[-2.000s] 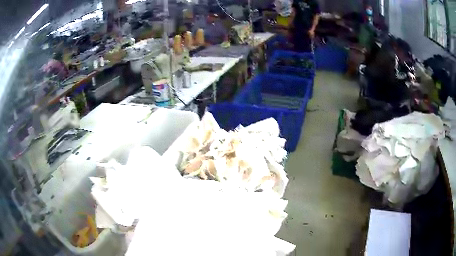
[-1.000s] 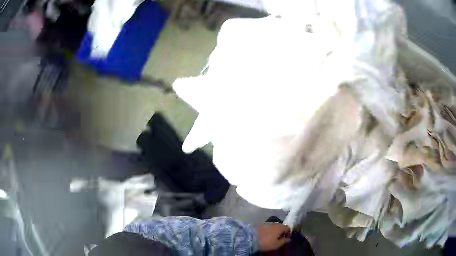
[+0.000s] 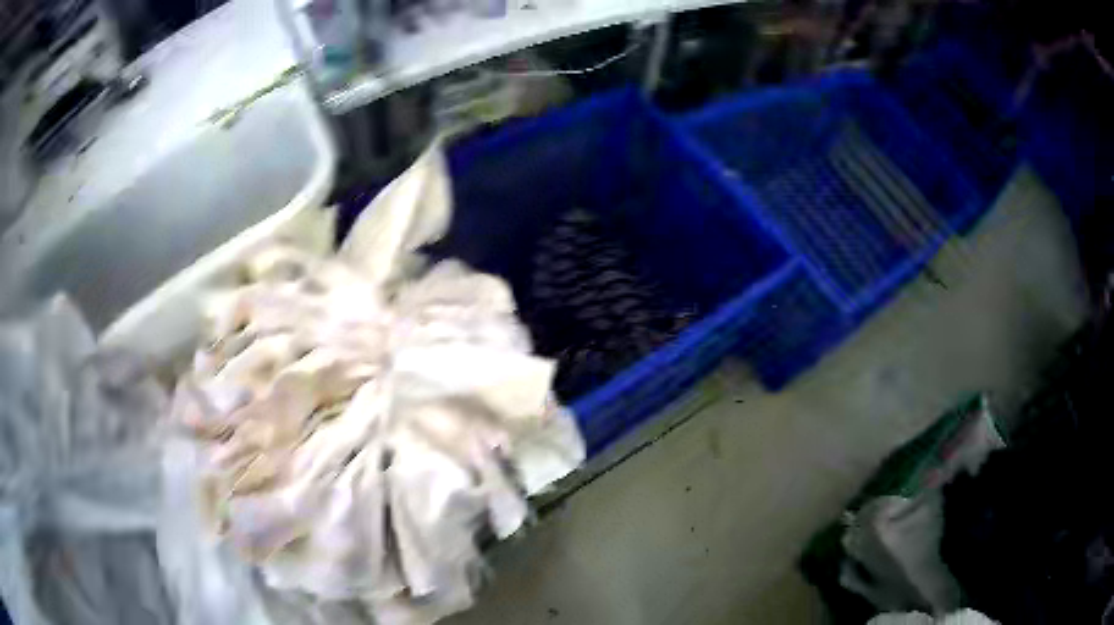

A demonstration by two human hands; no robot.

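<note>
A large bunch of cream-white cloth pieces (image 3: 379, 427) lies gathered in the lower left, its folded edges fanned out. A paler, greyish white cloth (image 3: 86, 476) lies against its left side, cut off by the picture's edge. Neither of my hands is in view. The picture is blurred, so I cannot tell what holds or ties the cloth bunch.
A white bin (image 3: 196, 220) stands behind the cloth at left. A blue crate (image 3: 721, 330) with dark pieces inside stands beyond, and another blue crate (image 3: 843, 183) is behind it. White cloth in a green container (image 3: 935, 446) is at lower right, beside dark cloth.
The view has swung back toward the blue crates. The sleeved arm and hand seen at the bottom a second ago are out of the picture. The cloth bunch now shows at left.
</note>
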